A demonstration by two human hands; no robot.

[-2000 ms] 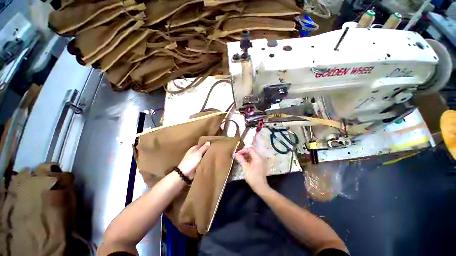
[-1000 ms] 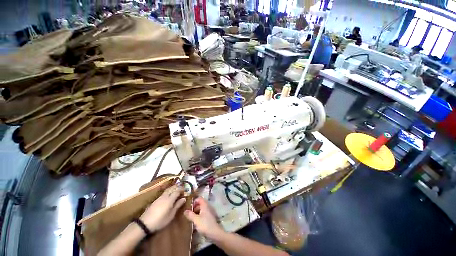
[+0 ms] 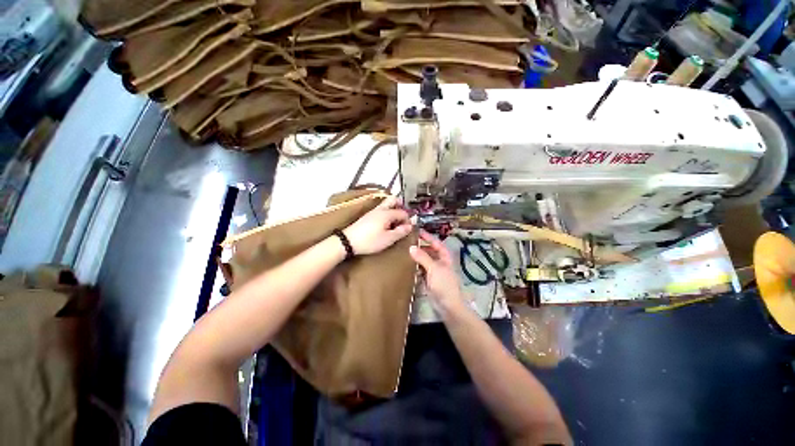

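Note:
The brown bag body (image 3: 349, 305) lies on the machine bed and hangs over the front edge, pale tape along its upper left edge. My left hand (image 3: 380, 228) holds the bag close to the needle area (image 3: 427, 218). My right hand (image 3: 433, 263) pinches the bag's right edge just below the needle area. The presser foot is partly hidden by my fingers. Tan binding tape (image 3: 540, 233) runs along the sewing machine (image 3: 584, 148) bed toward the needle. Dark green scissors (image 3: 482, 260) lie on the bed right of my right hand.
A tall pile of unfinished brown bags (image 3: 296, 61) stands behind the machine. Loose brown bags (image 3: 39, 357) lie at the lower left. A clear plastic bag (image 3: 539, 335) hangs at the table's front edge. A yellow disc (image 3: 774, 279) is at the right edge. Thread cones (image 3: 643, 64) stand behind.
My left hand has moved up from the bag's middle to the needle area. My right hand stays at the right edge, slightly higher. The view tilted up, then back down.

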